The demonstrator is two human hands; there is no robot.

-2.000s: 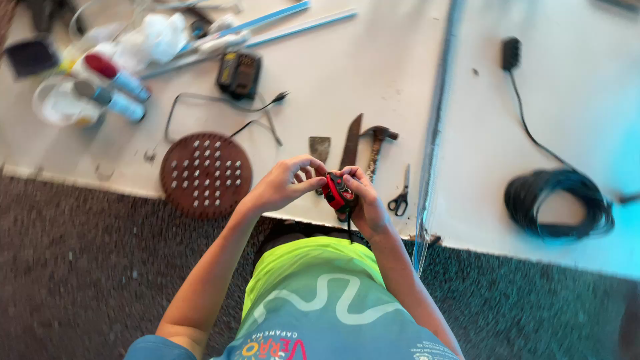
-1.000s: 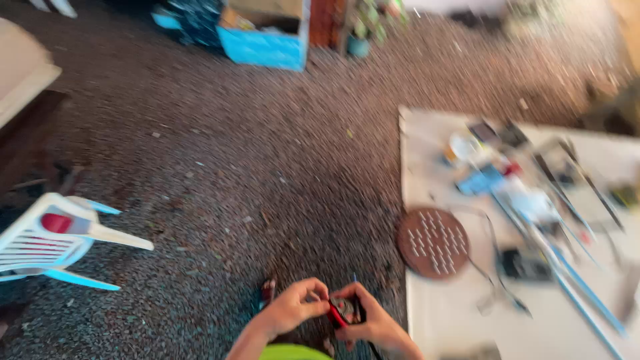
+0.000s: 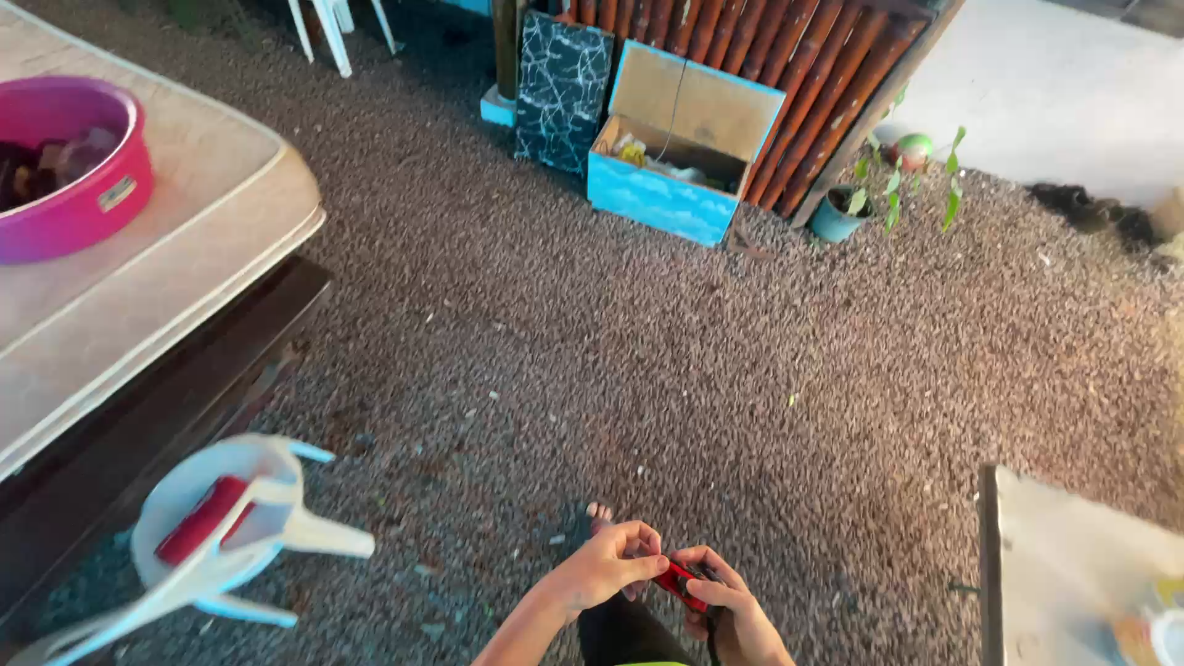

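A small red and black object [image 3: 680, 581], too small to name surely, is between my two hands at the bottom centre. My right hand [image 3: 726, 601] is closed around its black part, where a dark strap or cord hangs down. My left hand [image 3: 615, 566] pinches at the red end with thumb and fingertips. One bare foot [image 3: 599, 514] shows just beyond the left hand, above the gravel.
A white plastic chair [image 3: 222, 518] with a red object stands lower left, beside a mattress [image 3: 213, 176] bearing a pink basin [image 3: 102, 199]. Ahead are an open blue wooden box [image 3: 657, 199], a dark patterned panel [image 3: 564, 92] and a potted plant [image 3: 837, 217]. A table corner [image 3: 1045, 555] juts in lower right.
The view has swung far away from the table with the tools toward the gravel yard, the chair and the box. Both hands keep the red and black object between them.
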